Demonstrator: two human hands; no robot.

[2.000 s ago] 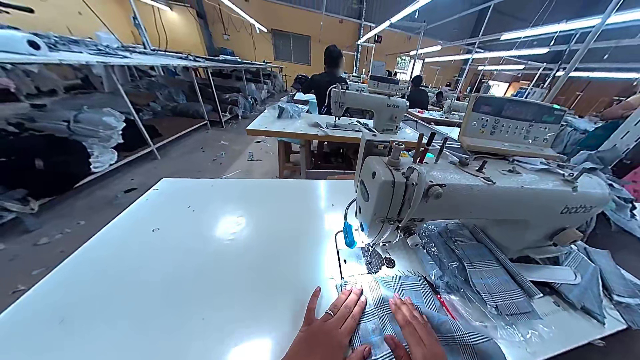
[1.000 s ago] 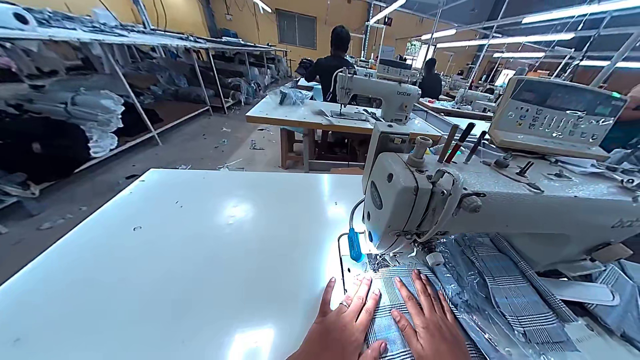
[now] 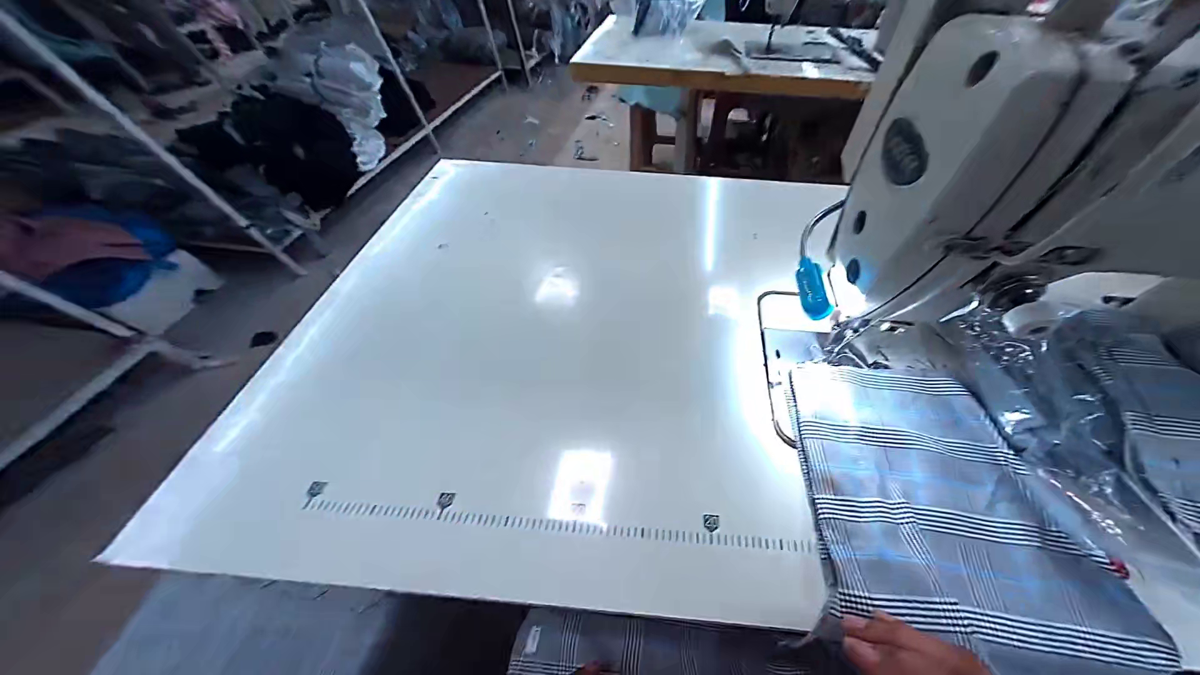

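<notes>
Grey plaid fabric (image 3: 919, 487) lies on the right of the white sewing table, its far end by the needle area of the sewing machine (image 3: 975, 159). My right hand (image 3: 905, 647) pinches the near left corner of this fabric at the table's front edge. Below that edge another stretch of plaid cloth (image 3: 637, 642) hangs or lies, with a small pale label on it. Only fingertips of my left hand (image 3: 592, 668) show there, at the bottom of the view, touching this cloth; the rest is out of frame.
Clear plastic wrap (image 3: 1041, 394) and more plaid cloth (image 3: 1167, 412) lie right of the fabric. A blue-handled fitting (image 3: 813, 289) hangs beside a bent wire guard (image 3: 767, 375). A ruler scale (image 3: 562, 520) marks the white tabletop (image 3: 525, 375). Racks with bundled garments (image 3: 319, 122) stand left; another sewing table (image 3: 722, 73) stands ahead.
Both hands have left their flat position on the fabric near the needle and moved toward the table's front edge. More of the plaid fabric is uncovered. The view has tilted down and left.
</notes>
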